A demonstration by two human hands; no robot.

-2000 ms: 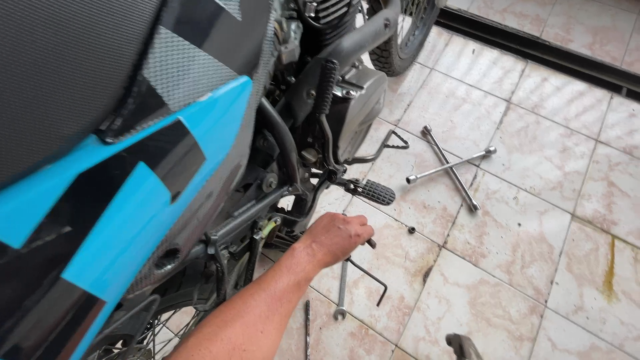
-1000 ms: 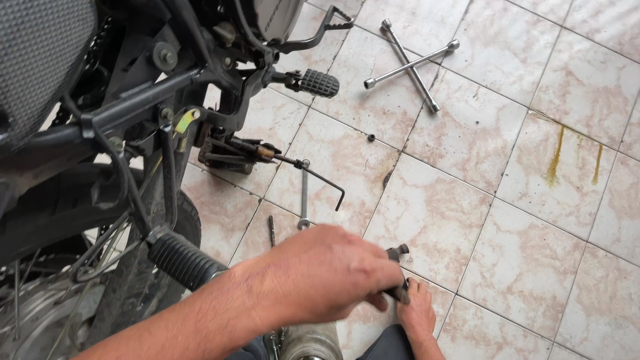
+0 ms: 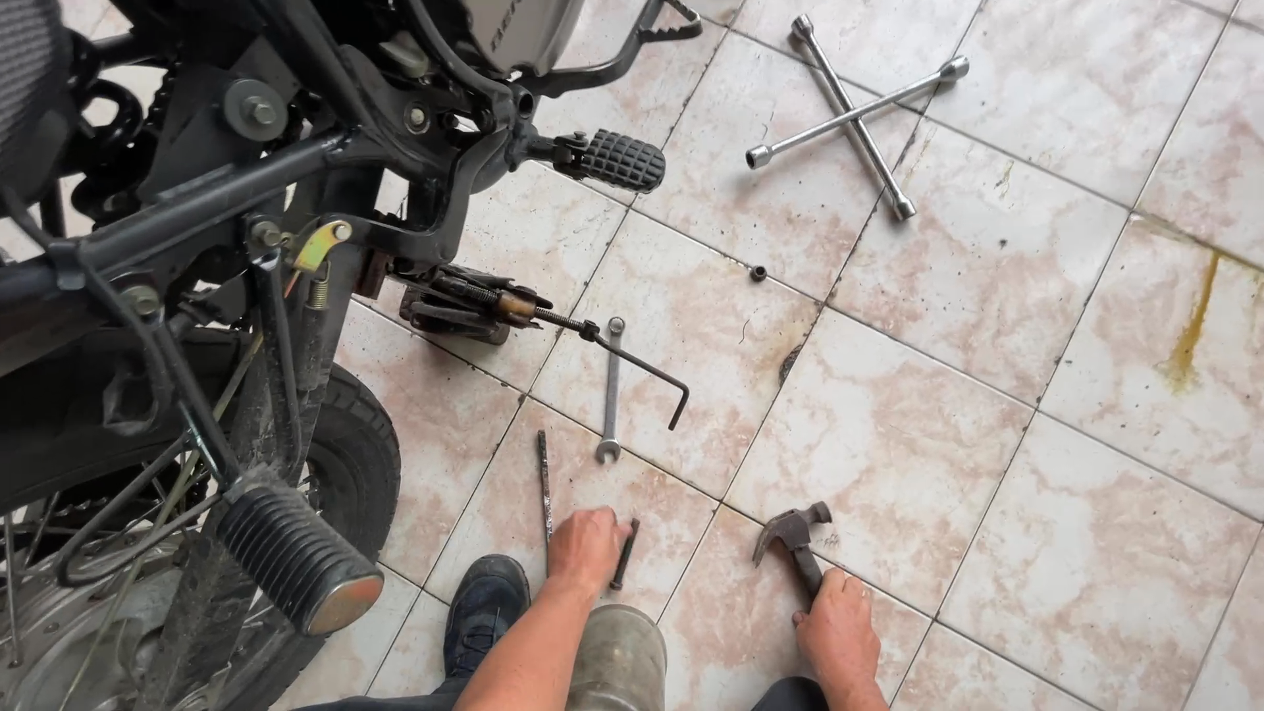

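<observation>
My left hand (image 3: 585, 553) is low on the tiled floor, fingers curled beside a dark bolt (image 3: 624, 555); whether it grips the bolt cannot be told. Just left of that hand, a thin dark metal rod (image 3: 543, 484) lies partly hidden. My right hand (image 3: 839, 630) holds a claw hammer (image 3: 808, 568) by its handle, head pointing away from me. Farther up lie a combination wrench (image 3: 612, 390) and a small dark nut or socket (image 3: 757, 273). A scissor jack (image 3: 474, 304) with a bent crank rod (image 3: 647, 367) stands under the motorcycle frame (image 3: 217, 202).
The motorcycle fills the left side, with a rubber footrest (image 3: 296, 563) near my left arm and another footpeg (image 3: 622, 160) farther up. A rear tyre (image 3: 360, 464) shows below the frame. A four-way lug wrench (image 3: 857, 116) lies at upper right. Between my feet stands a metal cylinder (image 3: 619, 657).
My left hand has moved from close beside my right hand to the floor by the bolt. The hammer now shows clearly in my right hand. The view has tilted downward since the first frame.
</observation>
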